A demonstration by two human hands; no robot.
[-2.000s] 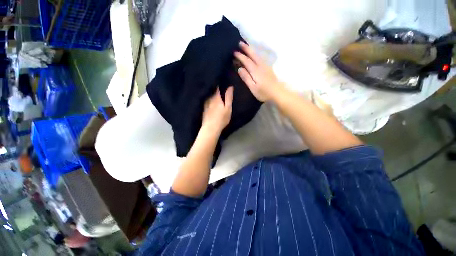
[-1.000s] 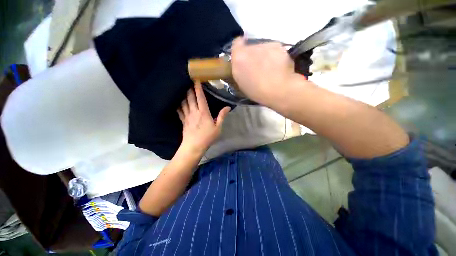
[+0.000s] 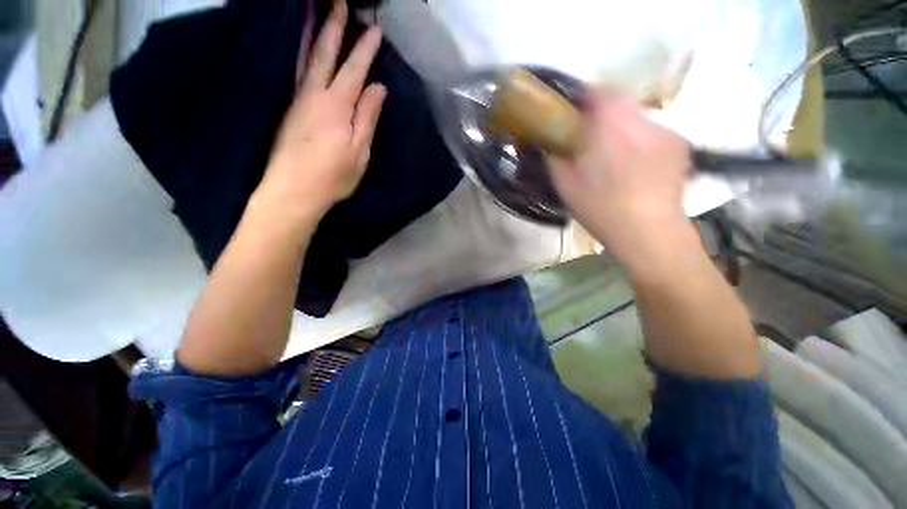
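Observation:
The black garment piece [image 3: 214,109] lies spread on the white-covered pressing table [image 3: 467,244], partly over the rounded padded board [image 3: 75,234] at left. My left hand [image 3: 323,129] rests on the cloth with its fingers spread, near the top edge of the view. My right hand [image 3: 627,164] grips the tan handle of the steam iron [image 3: 487,144] and is blurred. The iron is just right of the black cloth, its silver body close to the cloth's right edge. Whether its sole touches the table cover cannot be told.
A dark hose or cable [image 3: 741,164] trails right from the iron. Pale rolled or folded cloth bundles [image 3: 845,408] lie at lower right. A dark brown bin lining [image 3: 60,398] is at lower left, under the board.
The iron in my right hand has moved right, off the black cloth. My left hand has moved up the cloth, away from my body. The view has shifted slightly.

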